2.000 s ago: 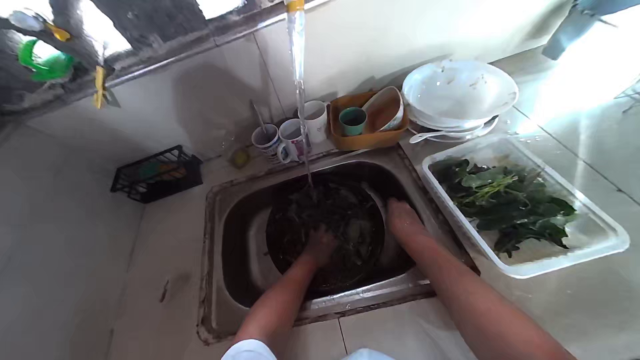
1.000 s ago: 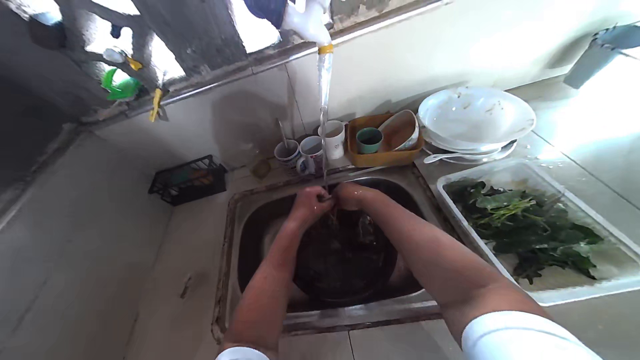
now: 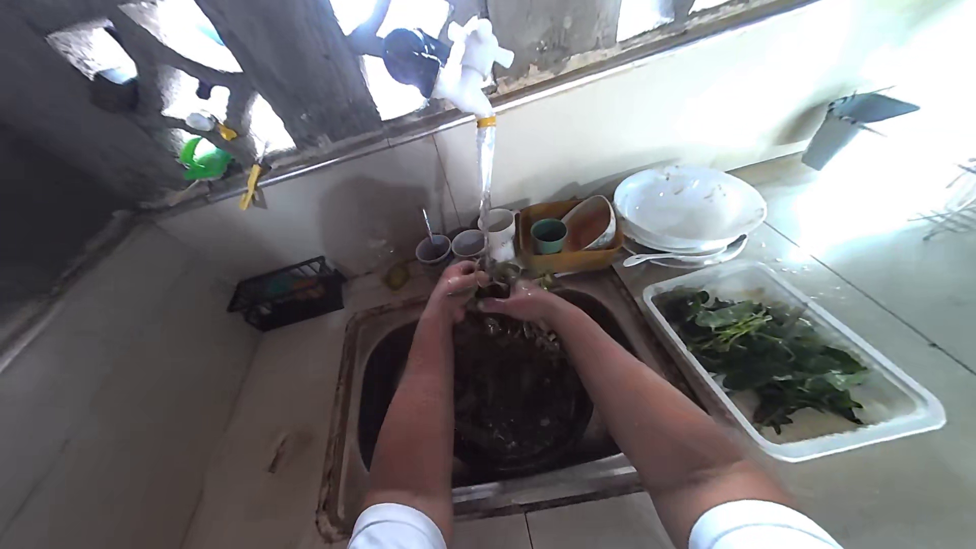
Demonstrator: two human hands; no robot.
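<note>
Water runs from a white plastic faucet [image 3: 469, 69] onto both my hands, above the back of a metal sink [image 3: 335, 457]. My left hand [image 3: 460, 288] and my right hand [image 3: 526, 301] are close together, holding a bunch of leafy greens [image 3: 503, 276] between them. Fingers and running water partly hide the bunch. Below the hands, a round dark basin [image 3: 518, 412] of water sits in the sink; what lies in it is hard to make out. Right of the sink, more dark green leaves [image 3: 762, 343] lie in a translucent plastic tray [image 3: 862, 442].
Behind the sink stand several cups [image 3: 468, 244] and a brown tray [image 3: 583, 261] with a green cup [image 3: 548, 235] and a bowl [image 3: 591, 223]. Stacked white dishes [image 3: 690, 206] are at the back right. A black basket [image 3: 290, 293] stands at the left wall; a grey container [image 3: 839, 130] is far right.
Two seconds ago my hands were apart, low in the sink and basin; one second ago they were together under the stream. Now a leafy bunch shows between them. The view has shifted.
</note>
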